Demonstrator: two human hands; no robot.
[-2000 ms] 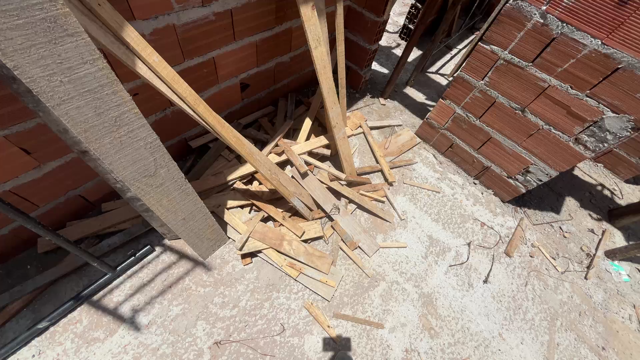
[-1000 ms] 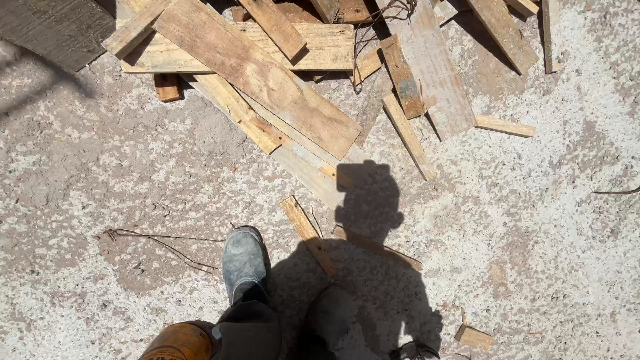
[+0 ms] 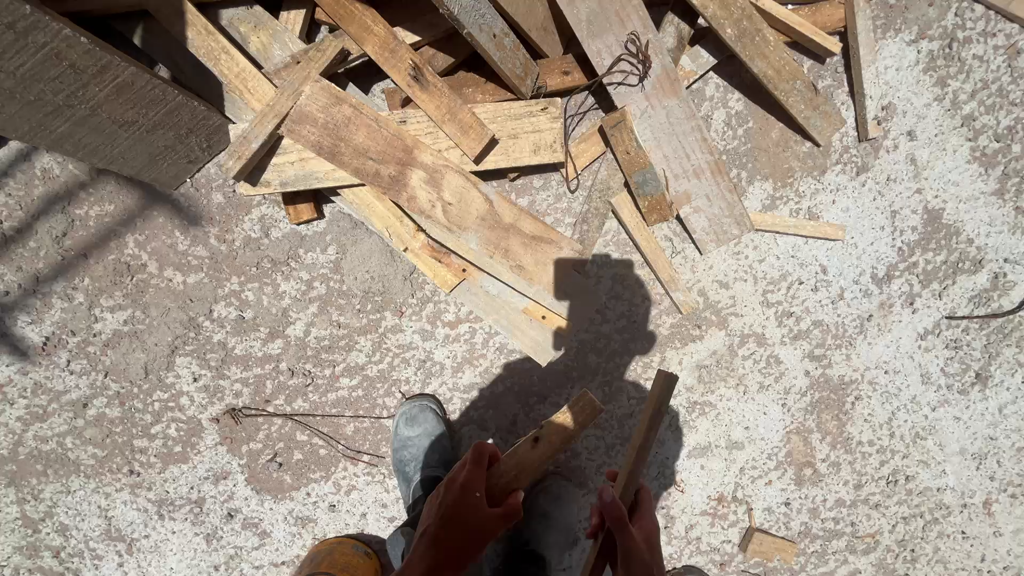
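Observation:
My left hand (image 3: pixel 464 504), low in the view, grips a short flat wooden offcut (image 3: pixel 552 440) that points up and to the right. To its right, my right hand (image 3: pixel 628 524) is closed around a narrow wooden strip (image 3: pixel 652 416), held nearly upright in the view. The two pieces are apart. Beyond the hands lies a pile of scrap boards, with a wide flat plank (image 3: pixel 432 192) slanting across its near side and a longer pale board (image 3: pixel 664 120) to the right. A small stained block (image 3: pixel 638 166) rests against that pale board.
A thick rough board (image 3: pixel 104 88) lies at the upper left. Tangled wire (image 3: pixel 632 64) sits on the pile, and bent wire (image 3: pixel 320 416) lies left of my boot (image 3: pixel 420 440). A small wood block (image 3: pixel 768 546) is on the concrete floor at lower right. Something orange (image 3: pixel 340 558) shows at the bottom edge.
Both hands have come into view, each holding a wood piece. The two loose pieces seen on the floor by my boot one second ago are gone from there. The view earlier swung down toward my feet.

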